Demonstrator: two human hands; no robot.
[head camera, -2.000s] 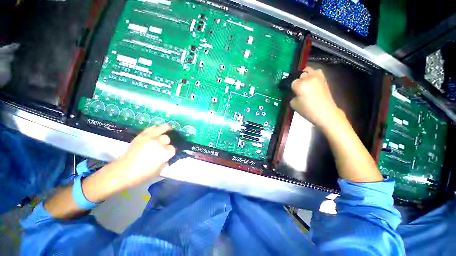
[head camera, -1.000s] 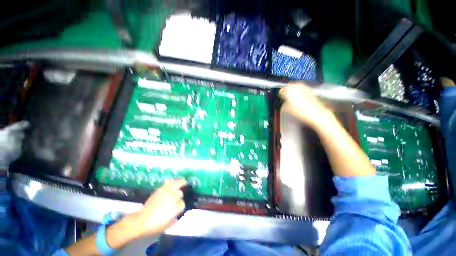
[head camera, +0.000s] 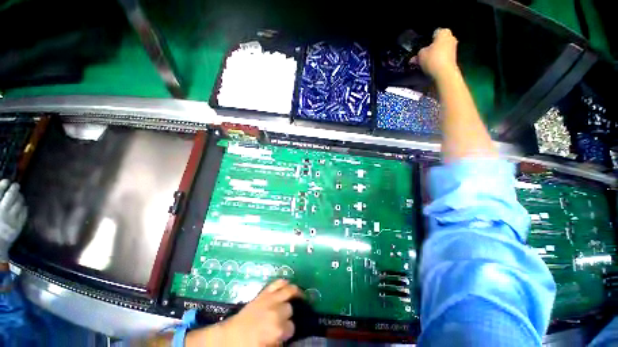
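A large green circuit board (head camera: 325, 210) with white markings lies in a dark carrier frame (head camera: 193, 230) in front of me. My left hand (head camera: 268, 315) is at the board's near edge, over the row of printed circles, fingers bent together with a dark patch at the fingertips; whether it holds a part cannot be told. My right hand (head camera: 437, 54) is reached out over the dark far bin (head camera: 396, 64) behind the blue grains; its fingertips are bent and what they touch is hidden in the dark. My right sleeve covers the board's right frame side.
Bins beyond the conveyor hold white pieces (head camera: 257, 80), violet-blue cylinders (head camera: 335, 85) and small blue components (head camera: 406, 112). A dark shiny pallet bay (head camera: 108, 203) lies left. A second board (head camera: 569, 237) lies right. A neighbour's white-gloved hand (head camera: 10, 213) is at the left edge.
My right hand has moved from the board's right frame side to the far bin. My left hand stays at the board's near edge. The view has tilted up, showing more of the bins.
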